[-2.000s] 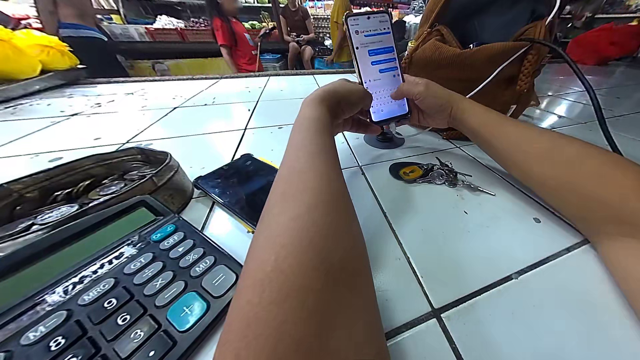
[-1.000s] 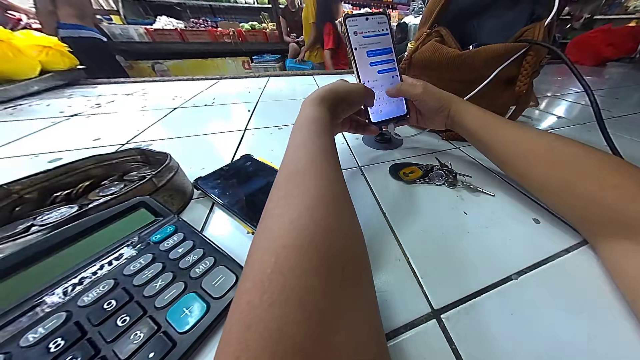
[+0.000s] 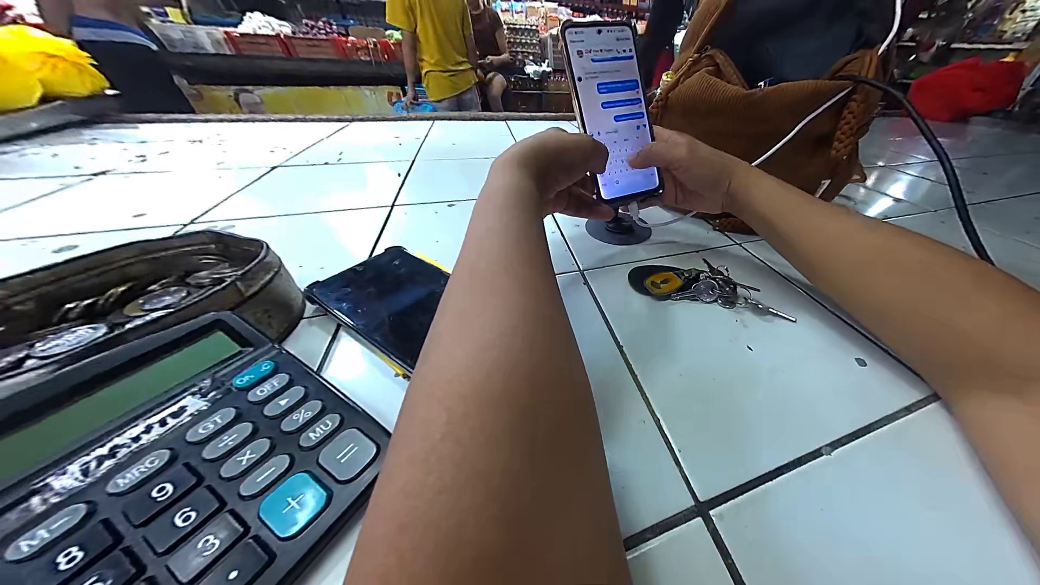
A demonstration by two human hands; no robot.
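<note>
A smartphone (image 3: 613, 114) stands upright between my hands, its lit screen showing a chat and a keyboard. My left hand (image 3: 569, 171) grips its lower left side, with the thumb over the screen. On the lower right side, my right hand (image 3: 686, 169) holds it too, thumb at the keyboard. A white cable (image 3: 662, 221) runs from the phone's bottom edge, and a dark round stand base (image 3: 618, 230) is below. Keys with a black and yellow fob (image 3: 662, 282) lie on the tiles nearer to me. A second dark-screened phone or tablet (image 3: 382, 301) lies left of my left forearm.
A large calculator (image 3: 203, 455) fills the lower left, beside a metal tin (image 3: 272, 296) of coins. A brown corduroy bag (image 3: 756, 122) with a black cable (image 3: 934, 146) stands on the white tiled counter (image 3: 772, 390) at right. People and produce crates (image 3: 309, 46) are beyond.
A person in yellow has come into fuller view beyond the counter, while the person in red seen earlier at left is no longer there. Both my hands stay on the smartphone.
</note>
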